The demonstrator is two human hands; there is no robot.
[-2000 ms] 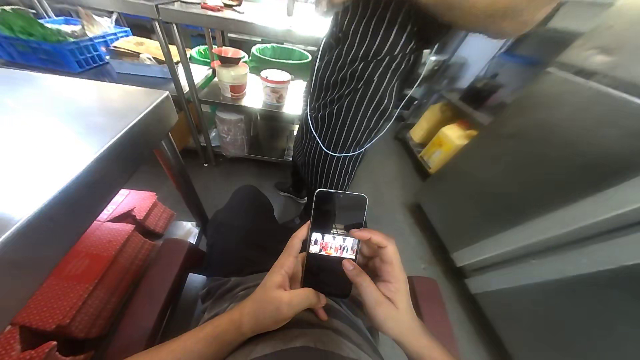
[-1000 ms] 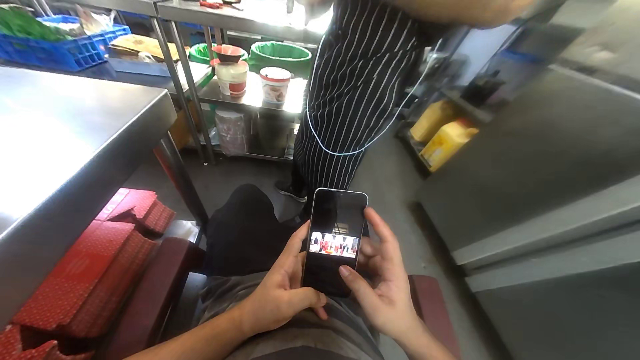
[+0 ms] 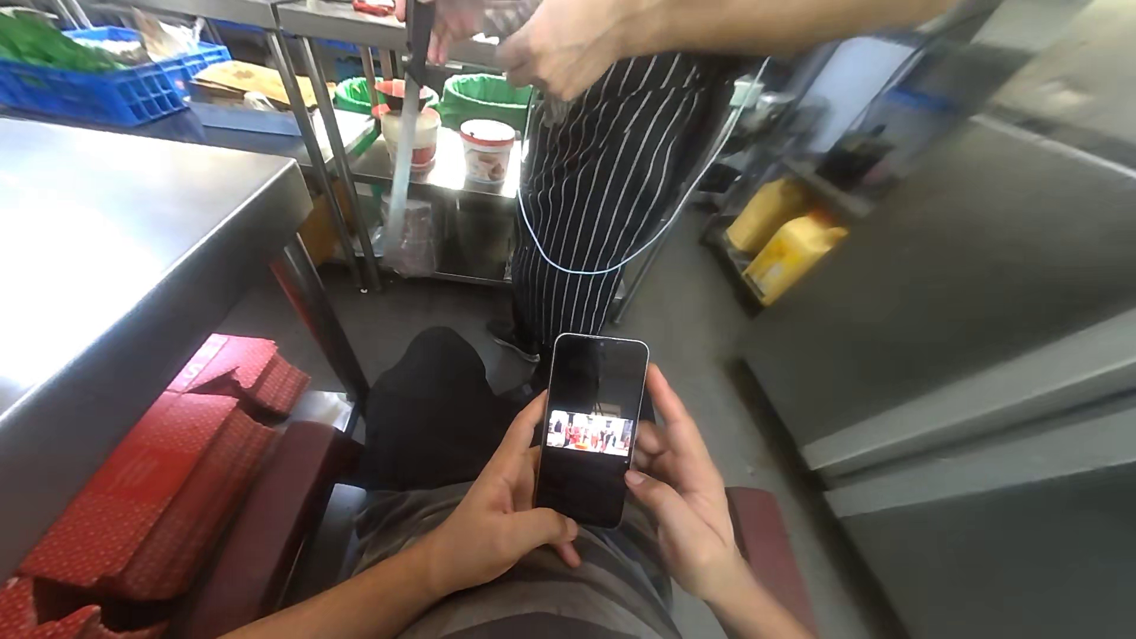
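A smartphone (image 3: 590, 497) is held upright over my lap, its dark screen showing a bright picture band across the middle. My left hand (image 3: 506, 515) grips its left side and lower edge, the thumb near the bottom corner. Around the right edge is my right hand (image 3: 683, 488), with the thumb at the lower right of the screen and some fingers partly hidden behind the phone.
A co-worker in a striped apron (image 3: 612, 169) stands ahead, a knife (image 3: 408, 133) in one hand. To the left are a steel table (image 3: 151, 195) and red patterned cartons (image 3: 133, 488). Yellow jugs (image 3: 790, 253) stand near a steel cabinet (image 3: 958, 284) at right.
The co-worker's hands and a knife have come into view at the top. Since the oldest frame, my right index finger has moved off the screen to the phone's right edge.
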